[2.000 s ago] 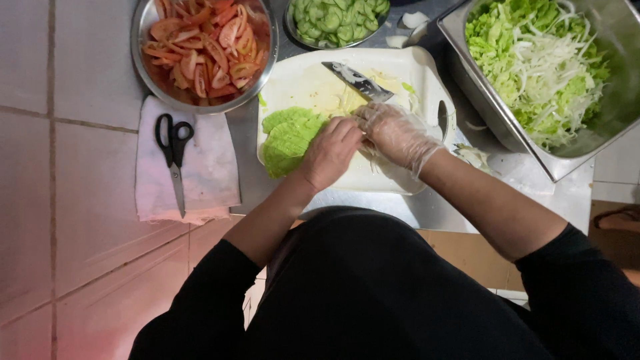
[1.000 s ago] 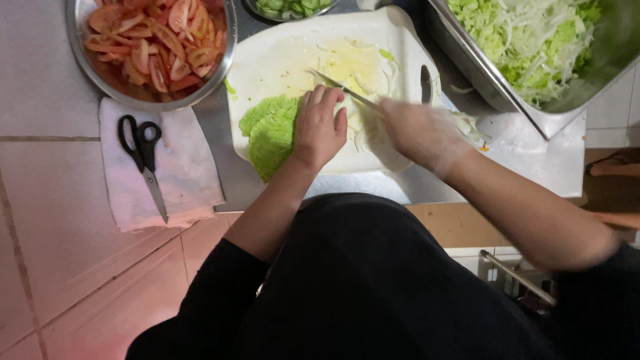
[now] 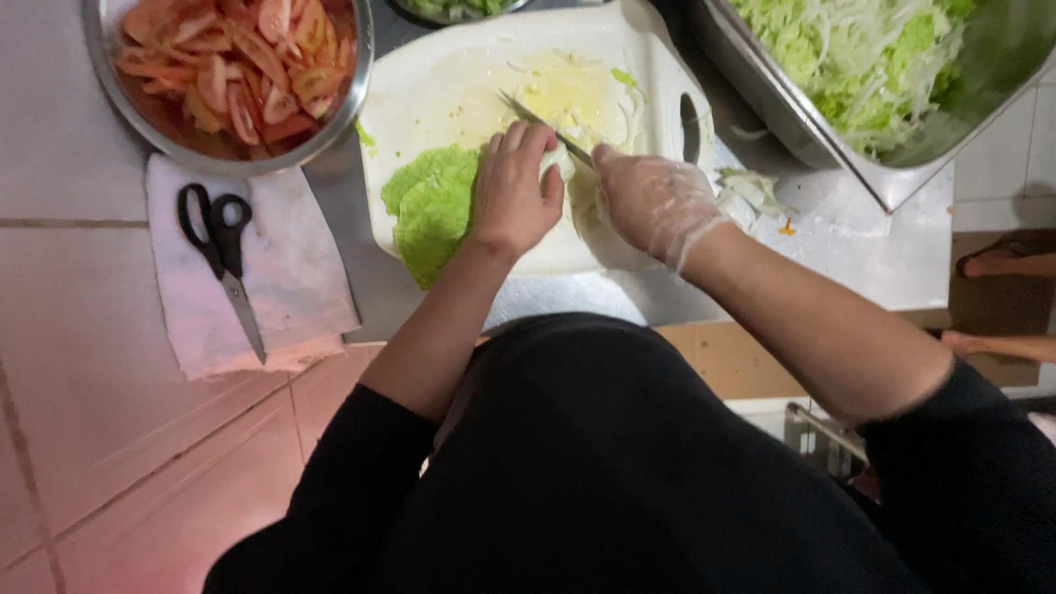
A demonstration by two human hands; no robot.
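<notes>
My right hand (image 3: 656,198), in a clear plastic glove, grips a knife (image 3: 540,128) whose blade points up and left over the white cutting board (image 3: 445,74). My bare left hand (image 3: 518,186) presses on the board beside the blade, its fingers on a pale piece of vegetable (image 3: 557,161), perhaps onion; the fingers partly hide it. Green lettuce leaves (image 3: 433,206) lie at the board's left edge, against my left hand. Thin pale slices and yellowish liquid (image 3: 577,91) are spread above the blade.
A metal bowl of sliced tomatoes (image 3: 239,82) stands at upper left, a bowl of green slices (image 3: 454,7) at the top. Black-handled scissors (image 3: 223,247) rest on a white cloth (image 3: 305,256). At upper right is a steel pan (image 3: 804,107) of shredded lettuce. Another person's feet (image 3: 1002,262) show at far right.
Two seconds ago the knife lay at the top of the board; now my right hand holds it. My left hand has parted from my right and rests beside the blade.
</notes>
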